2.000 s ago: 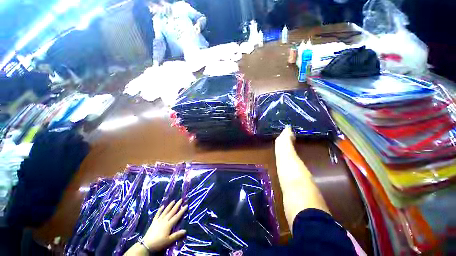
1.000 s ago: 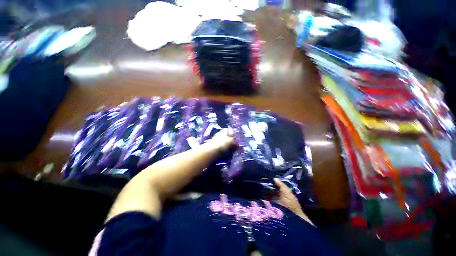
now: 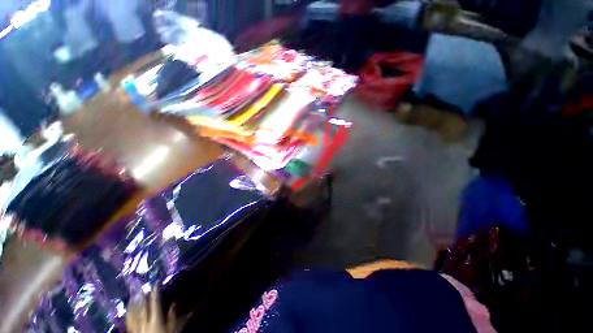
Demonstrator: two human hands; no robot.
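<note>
The view is blurred and tilted. My left hand (image 3: 151, 316) is at the bottom edge, cut off, with its fingers apart over the purple-edged bagged garments (image 3: 84, 286). Whether it touches them is unclear. The bags overlap in a row along the table's front edge. At the row's right end lies a flat, dark bagged garment (image 3: 211, 198) with white glare. A stack of bagged dark garments with pink-red edges (image 3: 71, 195) stands behind the row at the left. My right hand is out of the picture; part of my dark top with pink trim shows at the bottom.
Multicoloured polybag piles (image 3: 240, 104) stand at the table's far end, with a black cloth bundle (image 3: 175, 77) and clear plastic (image 3: 195, 39) beyond. Grey floor (image 3: 390, 175) lies to the right. A red sack (image 3: 390, 75), a pale blue item (image 3: 461, 71) and a blue item (image 3: 491, 208) are there.
The view has swung right, bringing the floor into view. The flat bag beside the stack now lies at the row's right end. My right hand has left the picture; my left hand is at the bottom edge.
</note>
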